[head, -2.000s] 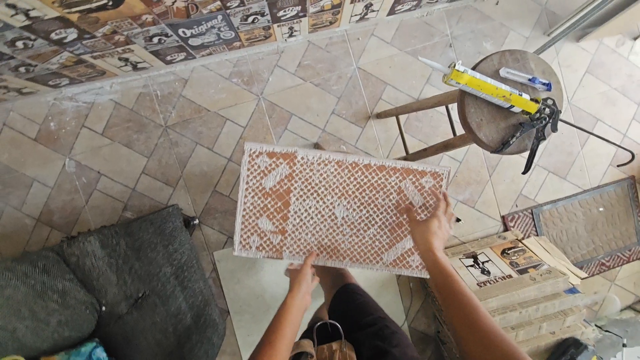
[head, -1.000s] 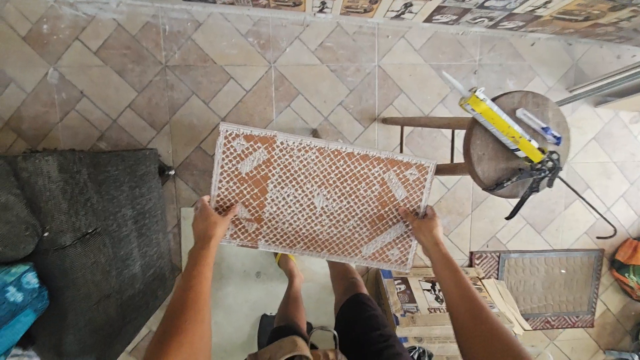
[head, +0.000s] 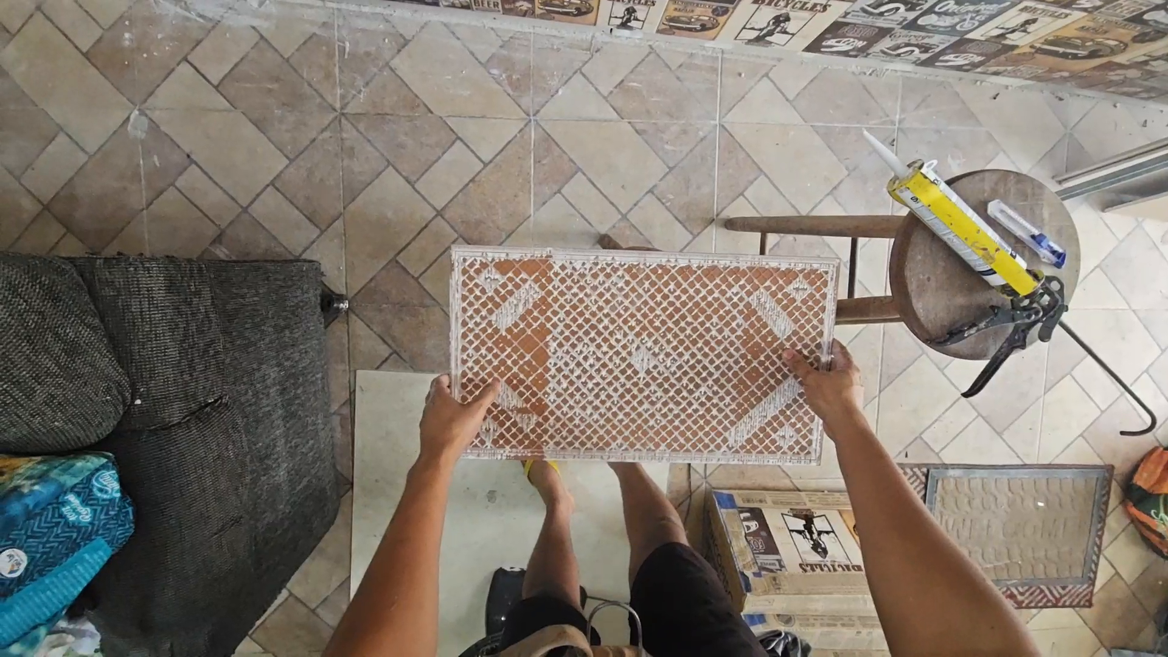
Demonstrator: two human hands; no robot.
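Note:
A rectangular ceramic tile (head: 620,356) is held level above the floor, its ribbed back with a whitish grid and reddish-brown patches facing up. My left hand (head: 456,418) grips its lower left edge, thumb on top. On the right short edge sits my right hand (head: 826,379), its thumb also on the upper face. The fingers under the tile are hidden. To the right, a caulking gun (head: 1022,319) with a yellow cartridge (head: 967,228) lies across a round wooden stool (head: 922,283), beside a utility knife (head: 1027,234).
Stacked boxes (head: 739,547) with printed tiles stand lower right, near a doormat (head: 1017,529). A dark fabric sofa (head: 265,383) fills the left side, with a blue patterned cloth (head: 73,520) on it. A pale panel (head: 392,438) lies underfoot; a picture-tiled wall (head: 712,20) runs along the top.
Two seconds ago my left hand was at the tile's lower edge; it now holds the left end. The tile has come from a tilt to nearly straight across the view.

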